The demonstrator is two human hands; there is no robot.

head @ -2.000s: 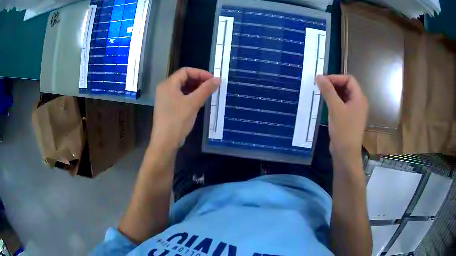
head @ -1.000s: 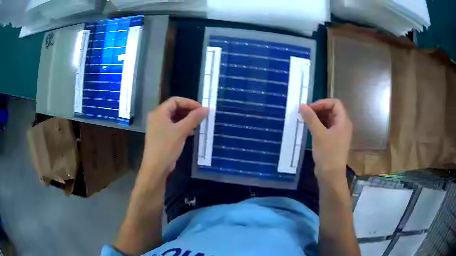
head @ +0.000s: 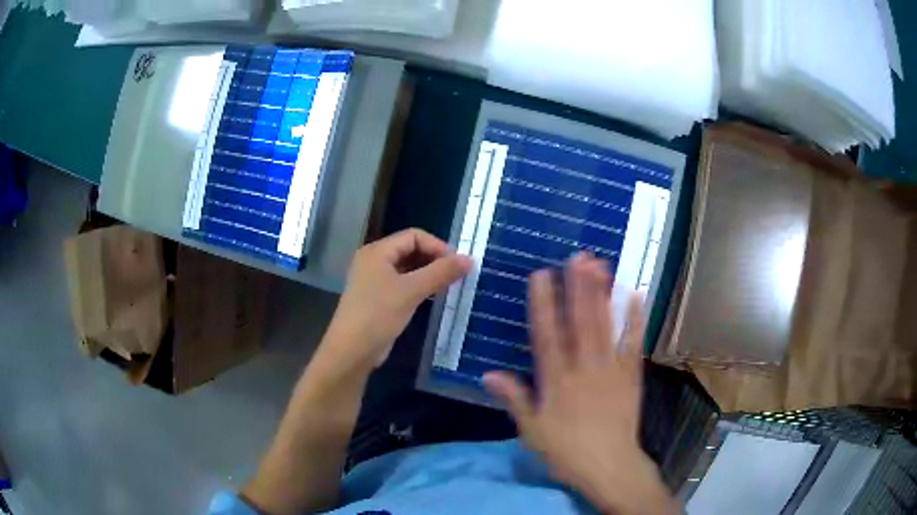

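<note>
A blue solar cell matrix [head: 553, 216] with a white strip along each long side lies on a greyish, pale-bordered rectangle [head: 457, 386] on the dark green mat, slightly tilted. My left hand [head: 390, 297] pinches thumb and forefinger together at the matrix's left white strip. The fingertips hide what is between them. My right hand [head: 583, 387] is open, fingers spread and slightly blurred, palm down over the lower right of the matrix, covering part of the cells and right strip. Whether it touches them cannot be told.
Blue cells [head: 266, 151] lie on a pale, shiny board [head: 151, 151] at left. White sheet piles [head: 613, 60] line the far edge. Stacked glass [head: 749, 251] in brown paper [head: 855, 302] is at right. A cardboard box [head: 216, 317] stands below left, a rack with white rectangles [head: 754, 473] below right.
My right hand has left the matrix's right edge, opened and moved inward over the cells. My left hand still pinches at the left edge. The whole view has shifted and turned somewhat.
</note>
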